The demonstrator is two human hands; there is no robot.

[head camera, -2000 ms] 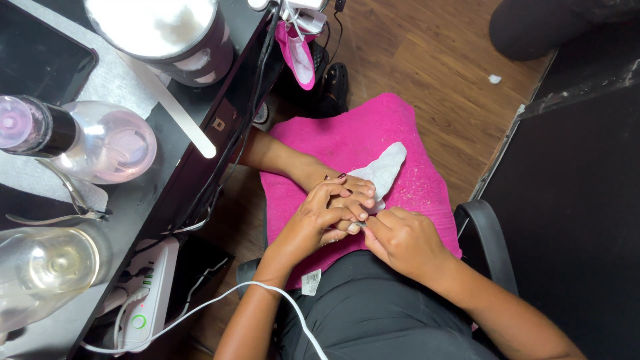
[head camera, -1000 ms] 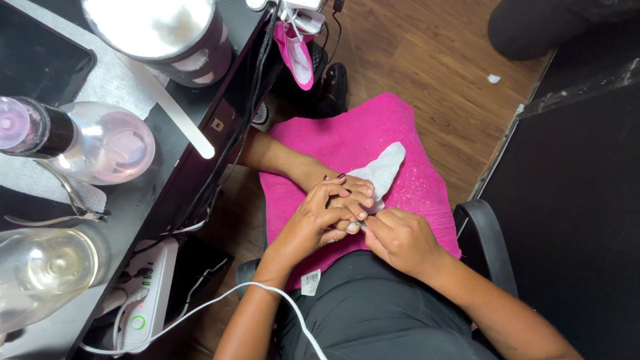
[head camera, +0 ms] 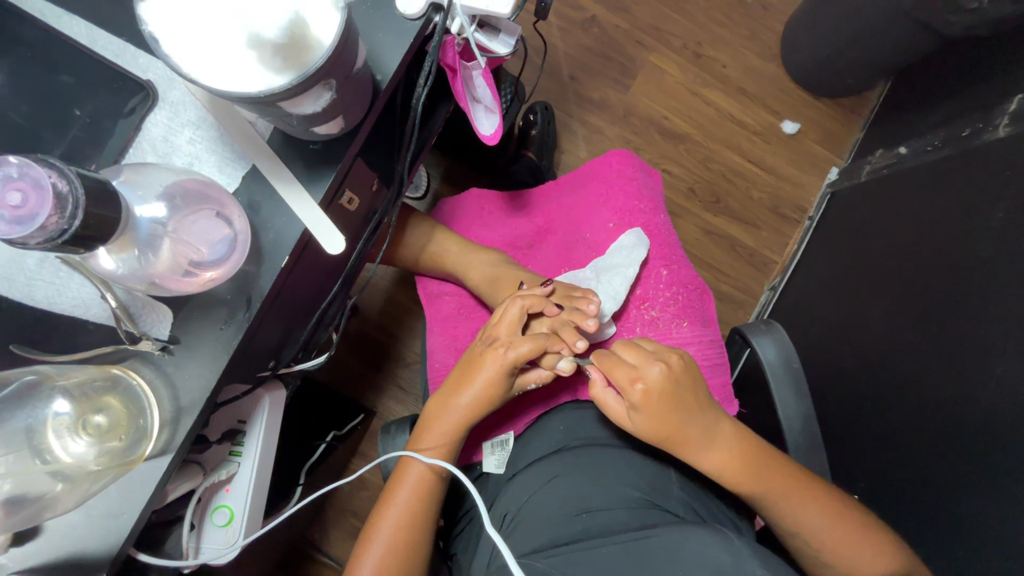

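Another person's bare foot [head camera: 496, 276] rests on a pink towel [head camera: 680, 296] spread over my lap. My left hand [head camera: 508, 348] grips the front of this foot, its fingers around and between the toes. With its fingers closed, my right hand [head camera: 652, 384] holds a small metal tool [head camera: 585, 362], whose tip is at the nail of the big toe; most of the tool is hidden in the hand, so its kind is unclear. A crumpled white tissue [head camera: 616, 272] lies beside and partly under the toes. Pale crumbs are scattered on the towel.
On the black table [head camera: 216, 352] at left are a white nail file [head camera: 296, 192], metal cuticle nippers [head camera: 120, 320], pump bottles [head camera: 172, 228] and a tub of white material [head camera: 248, 40]. A white cable [head camera: 376, 464] crosses above my left forearm. A chair armrest [head camera: 784, 392] is at right.
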